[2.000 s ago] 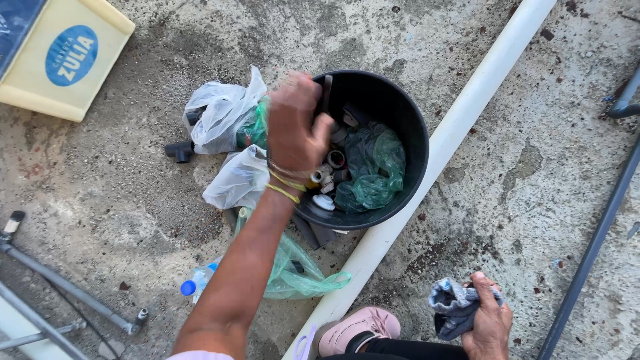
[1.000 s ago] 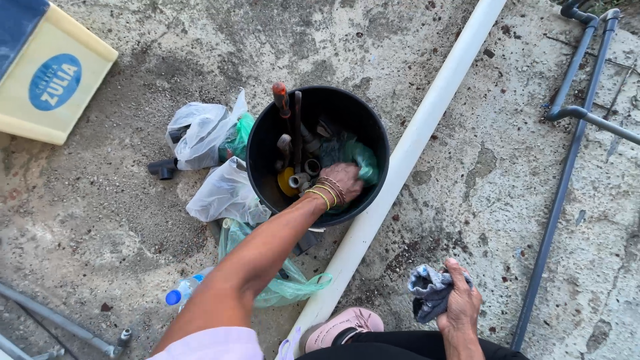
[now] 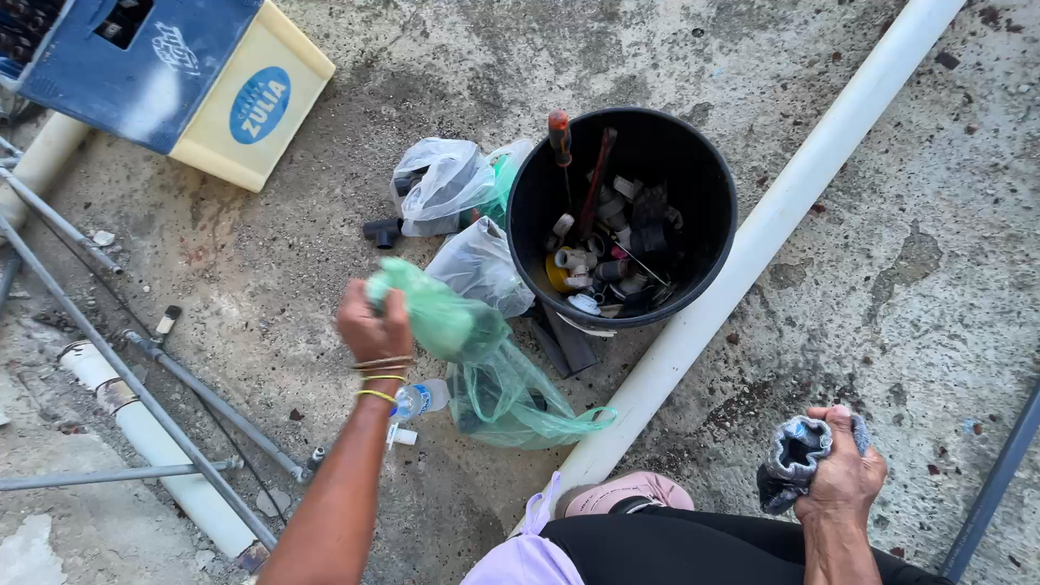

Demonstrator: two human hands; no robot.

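Note:
My left hand (image 3: 375,325) grips a green plastic bag (image 3: 439,315) with something dark inside, left of the black bucket (image 3: 723,244). My right hand (image 3: 841,475) holds a bunched grey and black cloth item (image 3: 792,459), possibly gloves, at the lower right. Inside the bucket, an orange-handled screwdriver (image 3: 559,138) and a red-handled tool (image 3: 600,175) lean on the wall over loose pipe fittings (image 3: 575,258). Another green bag (image 3: 520,406) lies on the ground below my left hand's bag. Whitish bags (image 3: 445,183) rest left of the bucket, beside a dark pipe tee (image 3: 382,233).
A long white pipe (image 3: 772,231) runs diagonally past the bucket's right side. Near my left wrist lies a plastic bottle (image 3: 422,398). Grey pipes (image 3: 134,382) and a paintbrush (image 3: 168,319) lie at left, a blue and cream crate (image 3: 252,106) at upper left, a dark pipe (image 3: 999,487) at lower right.
My left hand was inside the bucket at the green bag; it has moved out to the left, holding that bag. My right hand keeps hold of the cloth item.

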